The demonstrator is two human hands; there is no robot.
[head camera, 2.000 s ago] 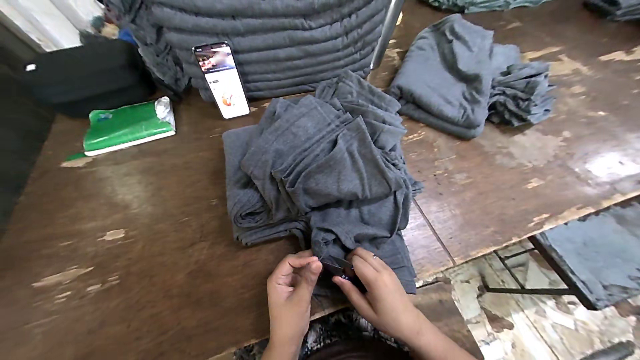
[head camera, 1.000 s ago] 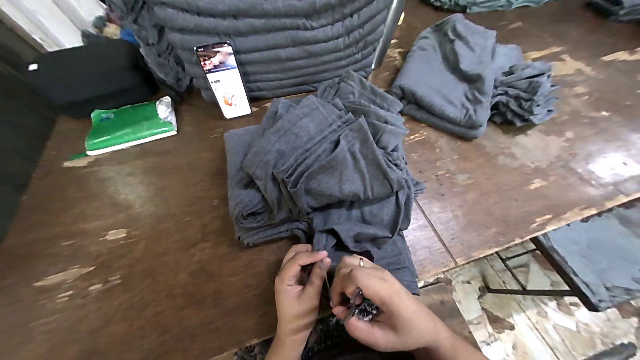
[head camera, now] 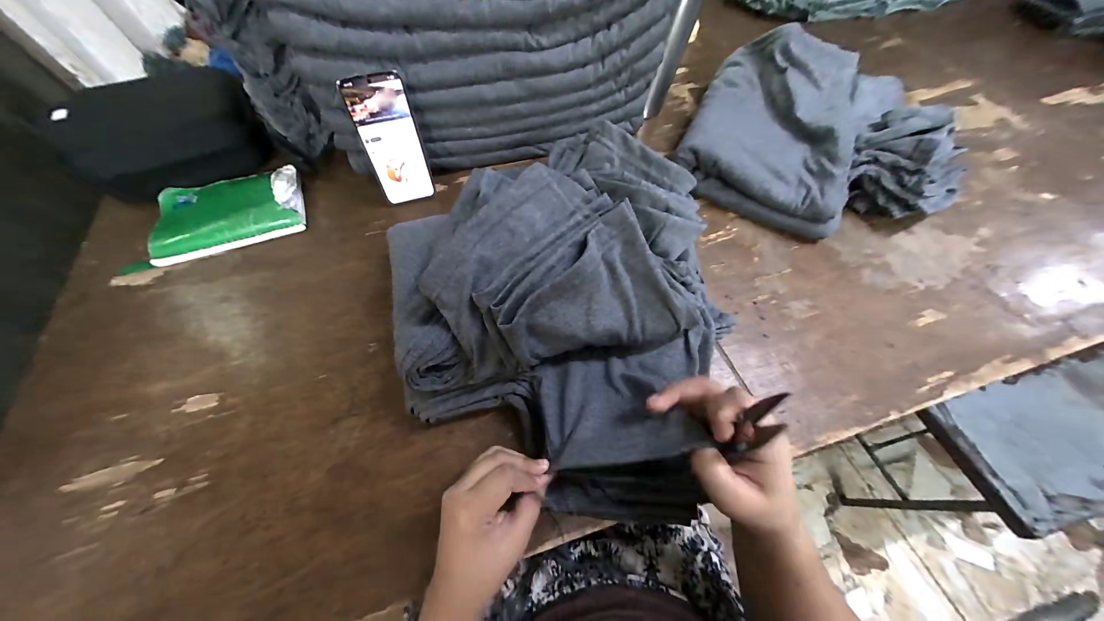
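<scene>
A pile of dark grey fabric pieces [head camera: 595, 293] lies at the table's near edge, its lower layers folded flat. My left hand [head camera: 496, 500] pinches the near left corner of one grey fabric piece [head camera: 621, 414] between thumb and fingertips. My right hand [head camera: 742, 457] is at the near right corner of that piece, thumb and fingers around the cloth's edge. Small dark thread snips [head camera: 763, 423] rest in the right palm, their two blades apart and pointing right. Whether the right fingers grip the cloth firmly is hard to tell.
A lit phone [head camera: 388, 142] leans on a tall stack of grey fabric [head camera: 500, 78]. A green packet [head camera: 228, 216] and a black case [head camera: 159, 129] stand at the left. More folded grey cloth [head camera: 776, 129] lies back right. A stool [head camera: 1026, 448] stands beyond the worn wooden table's edge [head camera: 949, 384].
My hands have moved apart from close together, the right one to the right. The near fabric piece now lies spread between them. The snips' blades now show clearly in the right hand.
</scene>
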